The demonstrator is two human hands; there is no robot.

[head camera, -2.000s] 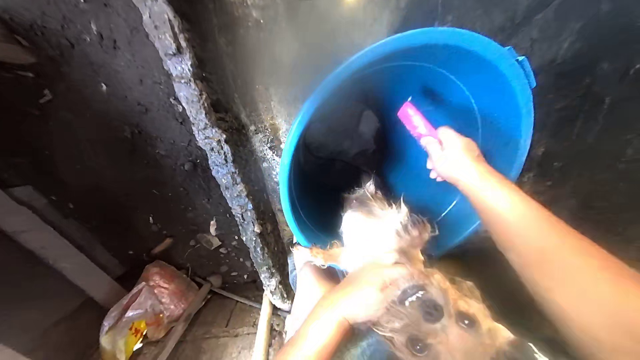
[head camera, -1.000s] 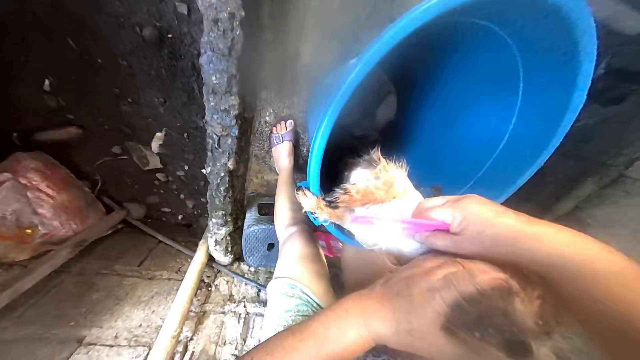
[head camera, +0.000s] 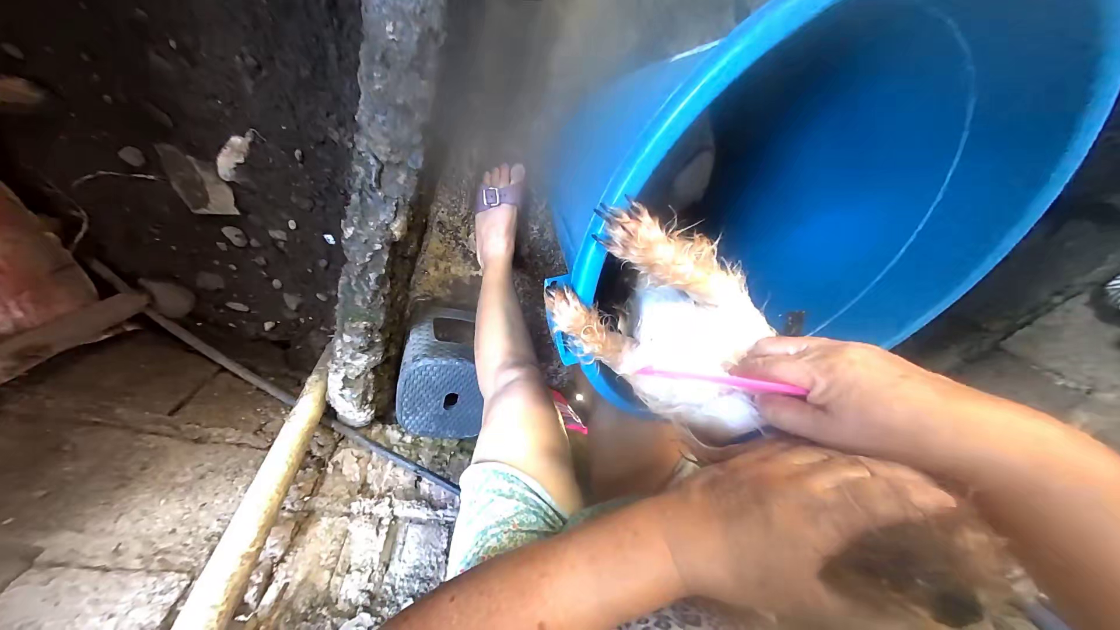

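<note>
A small tan and white dog (head camera: 691, 324) lies belly-up across my lap, two paws raised by the rim of a large blue plastic tub (head camera: 612, 210). My right hand (head camera: 814, 385) grips a pink comb (head camera: 709, 378), seen edge-on and laid against the pale belly fur. Below it, my left hand (head camera: 787, 516) rests on the dog's chest or neck area, its fingers partly blurred; the dog's head at the bottom right is blurred too.
A grey plastic stool (head camera: 437, 385) stands beside my leg and sandalled foot (head camera: 499, 201). A rough concrete ledge (head camera: 376, 192) runs upward at left, with a pale pole (head camera: 254, 507) and a thin dark hose or pipe (head camera: 385, 455) on the paving. A reddish bag (head camera: 35, 262) lies far left.
My right hand has brought the pink comb from over the tub to the dog's belly. The dog's head, plain before, is now blurred low in view. The view has shifted markedly.
</note>
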